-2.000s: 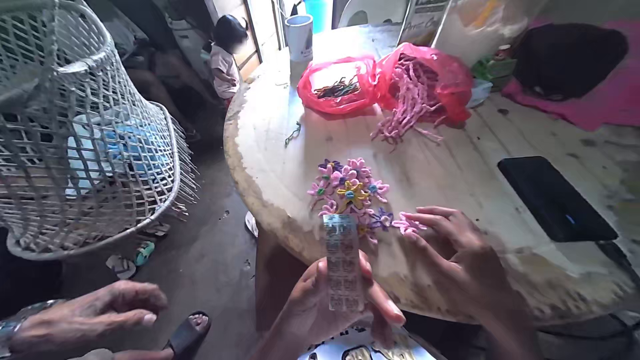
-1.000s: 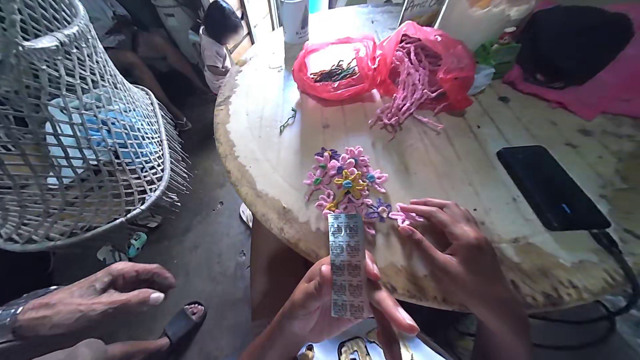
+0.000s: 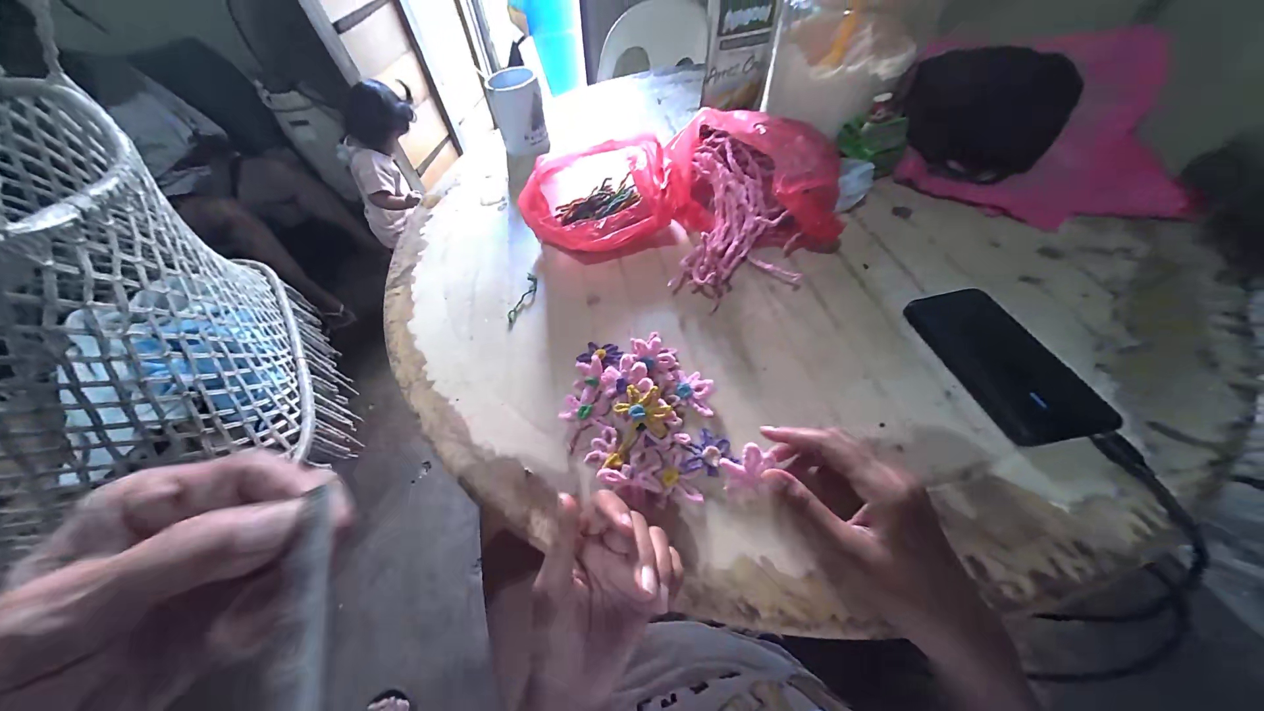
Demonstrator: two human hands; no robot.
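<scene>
A pile of small yarn flowers, pink, purple and yellow with coloured centres, lies on the wooden table. My left hand is at the table's near edge just below the pile, palm up with curled fingers and nothing in it. My right hand rests at the pile's right side, its thumb and fingertips on a pink yarn flower. At the lower left, another person's hand pinches a thin, blurred strip, seen edge-on.
Two pink plastic bags hold dark twisted pieces and pink yarn strands. A mug, a black power bank with a cable, and a black cloth item are on the table. A netted hanging chair and a person are at left.
The blister pack that was in my left hand is gone from it. The other person's hand at the left, empty before, now holds a thin strip. My right hand stays at the pink flower.
</scene>
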